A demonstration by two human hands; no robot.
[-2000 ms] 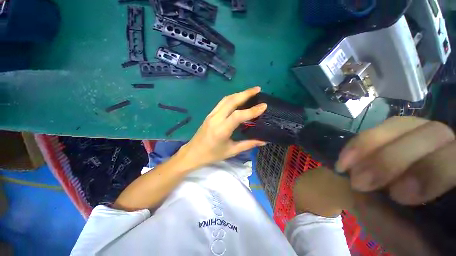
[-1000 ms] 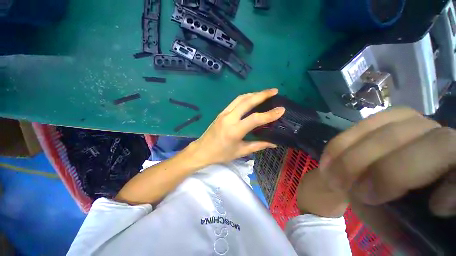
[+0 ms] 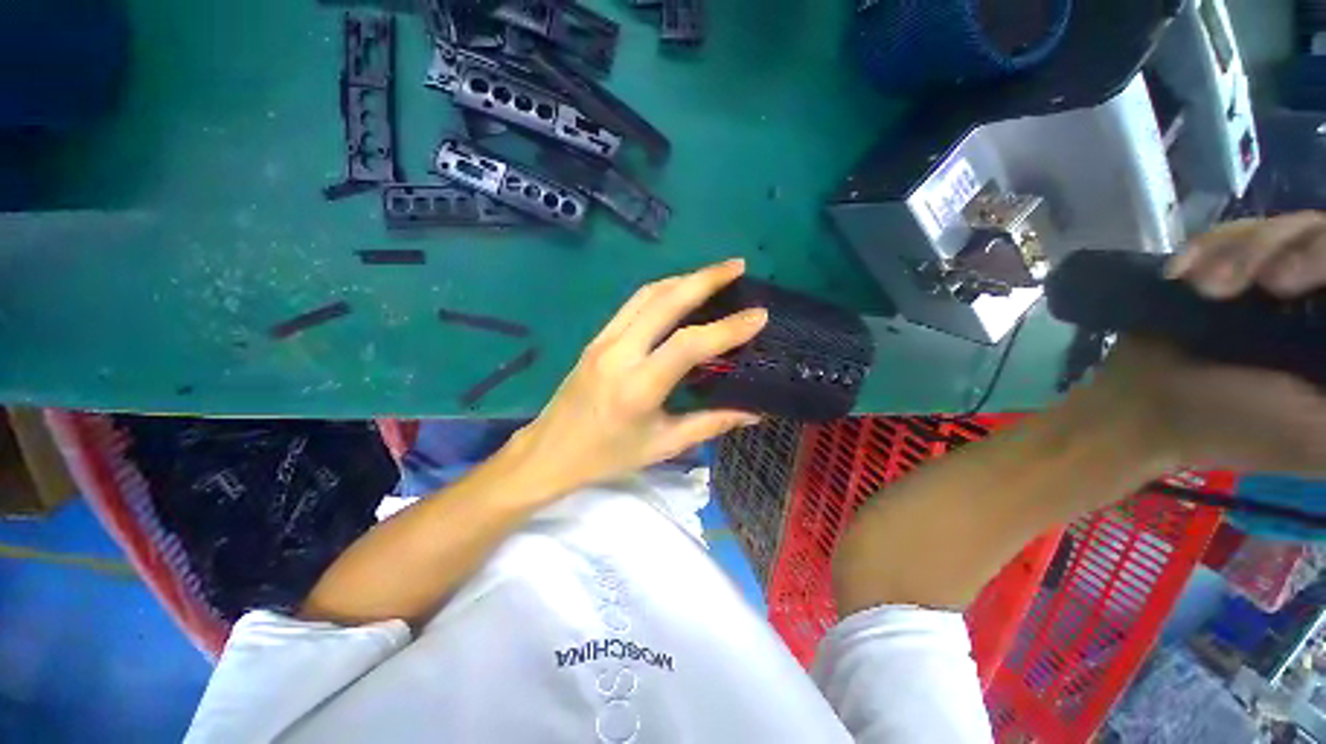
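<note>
A black mesh speaker body (image 3: 814, 353) lies on its side at the bench's near edge, a strip panel with holes along its upward side. My left hand (image 3: 640, 364) holds its left end, thumb below and fingers above, with a bit of red lead wire showing by the fingers. My right hand (image 3: 1258, 276) is at the right, blurred and partly cut off by the picture's edge. It holds the black electric screwdriver (image 3: 1127, 291), away from the speaker body and just right of the screw feeder's brassy pickup (image 3: 996, 250).
Loose strip panels (image 3: 531, 109) lie piled at the back. Thin black strips (image 3: 310, 318) are scattered at left. A blue speaker body (image 3: 953, 44) stands behind the silver screw feeder (image 3: 1098, 160). Below the bench are a pink-rimmed parts bin (image 3: 146, 531) and a red crate (image 3: 1083, 618).
My right hand has moved the screwdriver right, off the speaker body and towards the feeder, uncovering the body's right end. My left hand keeps its hold. The view has shifted slightly.
</note>
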